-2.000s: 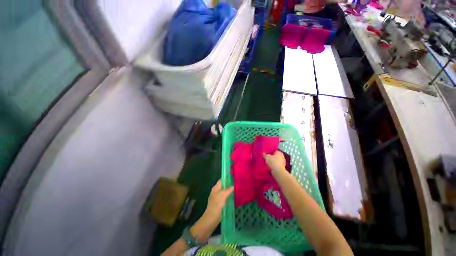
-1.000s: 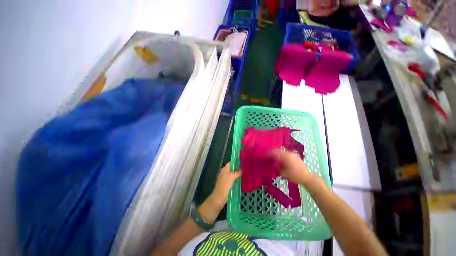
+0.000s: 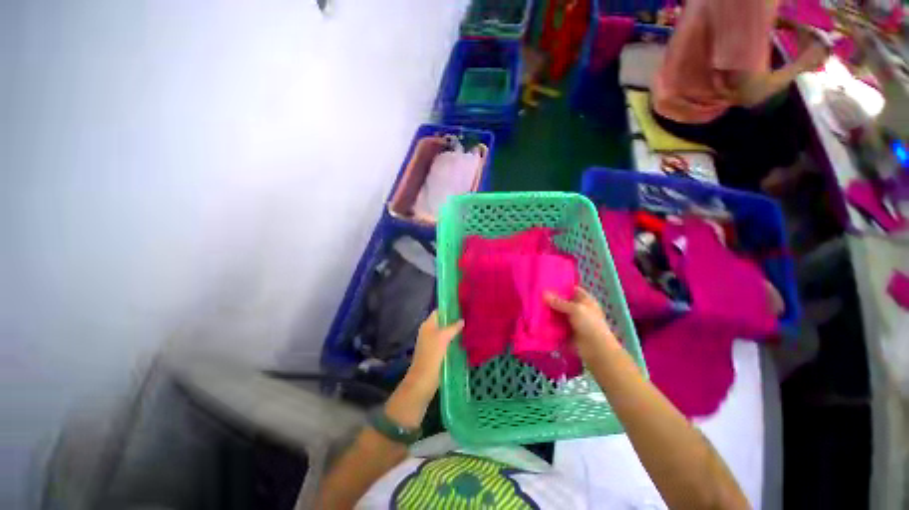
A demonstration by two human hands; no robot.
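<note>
A light green perforated basket (image 3: 518,434) is held in front of my body. Magenta cut pieces (image 3: 488,299) lie loose in its upper and left part. My left hand (image 3: 436,344) grips the basket's left rim. My right hand (image 3: 581,317) is inside the basket, its thumb and fingers on a brighter pink folded piece (image 3: 536,289) lying over the other pieces. The fingers under that piece are hidden.
Large magenta panels (image 3: 723,284) hang over a blue crate (image 3: 767,214) at the right. More blue crates (image 3: 344,317) line the left, by a white wall (image 3: 199,149). A person in a pink top (image 3: 713,60) sits ahead, right of the green floor (image 3: 543,149).
The view has moved forward past the white bin with blue cloth, and the magenta panels are nearer. My right hand now holds a brighter pink piece. My left hand stays on the rim.
</note>
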